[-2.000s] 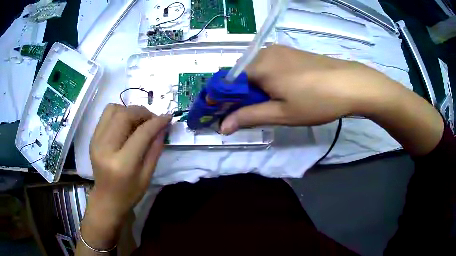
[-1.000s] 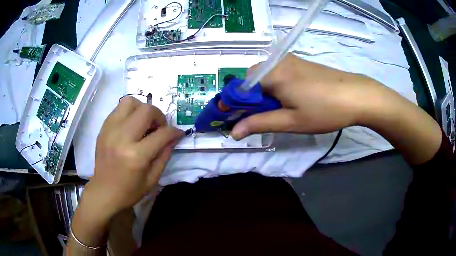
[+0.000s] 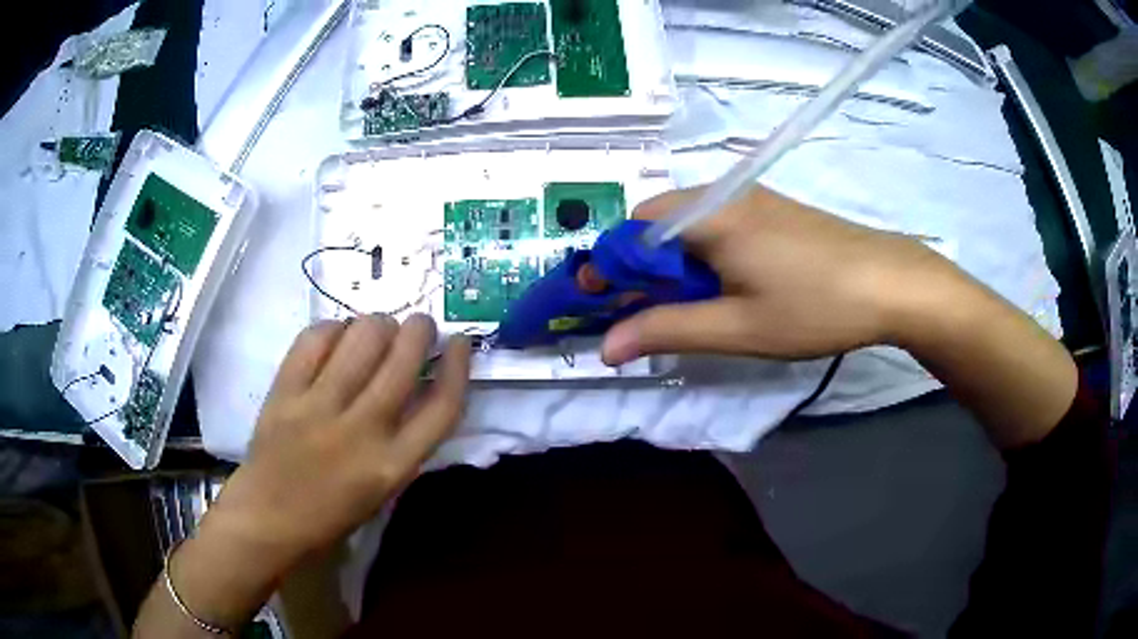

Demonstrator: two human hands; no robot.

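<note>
A white housing [image 3: 387, 187] lies in front of me with a main circuit board [image 3: 481, 268], a round-spot circuit board [image 3: 599, 200] and a thin black lead wire [image 3: 307, 258] at its left. My right hand [image 3: 799, 281] grips a blue hot glue gun [image 3: 549, 310], its nozzle end low at the housing's near edge. A long translucent glue stick [image 3: 799, 125] sticks out of its rear. My left hand [image 3: 356, 424] rests over the housing's near left corner, fingertips down beside the nozzle end. What lies under these fingers is hidden, so I cannot tell if they grip anything.
Another white housing with boards [image 3: 518, 119] lies behind, and a third [image 3: 225, 212] stands tilted at the left. A green-labelled adhesive tube [image 3: 85, 152] is at the far left. White strips [image 3: 799, 87] lie at the back right. A carton [image 3: 119, 537] holding white parts is below left.
My left hand has lowered and spread its fingers over the housing's near corner. The glue gun has moved slightly right and nearer me, its stick tilting further right, uncovering more of the boards.
</note>
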